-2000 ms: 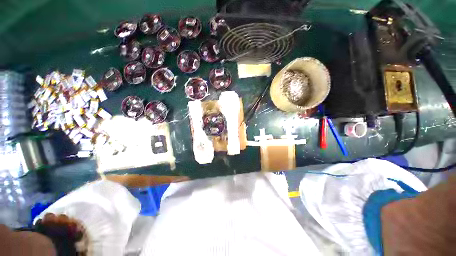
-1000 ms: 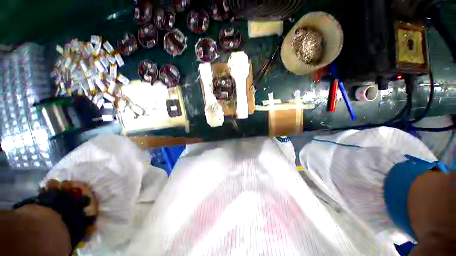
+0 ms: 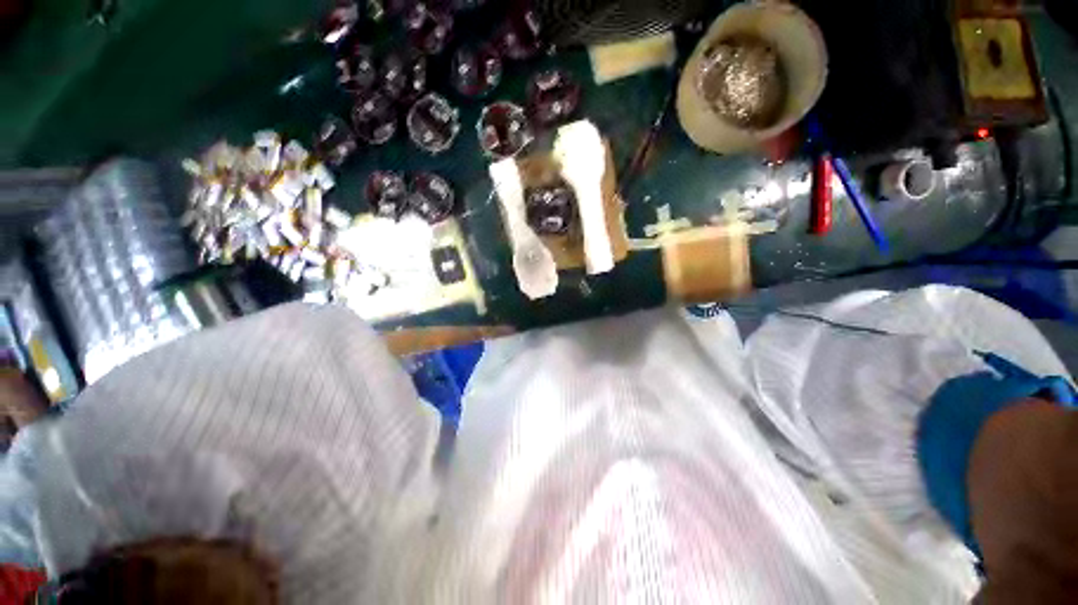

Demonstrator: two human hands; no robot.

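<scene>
No fingers show. Only my wrists are at the lower corners: the left with a dark band, the right with a blue band. My hands are cut off by the edge. A dark round housing (image 3: 550, 210) sits in the brown fixture (image 3: 604, 225) between two white padded strips. Several more housings (image 3: 434, 122) stand behind it. Small white battery-like blocks (image 3: 262, 201) lie heaped at the left, some on the pale pad (image 3: 402, 254) with a small black square piece (image 3: 449, 266).
A beige pot (image 3: 806, 59) holds metallic wool. Right of it are a red pen (image 3: 822, 195), a blue pen (image 3: 859, 203), a tape roll (image 3: 910, 179) and a dark box with a yellowish top (image 3: 997, 59). Clear blister trays (image 3: 112, 254) are at far left, a wire coil at the back.
The view has shifted and tilted, so the bench items sit higher and further right. My left sleeve now covers more of the lower left. The housing remains in the fixture.
</scene>
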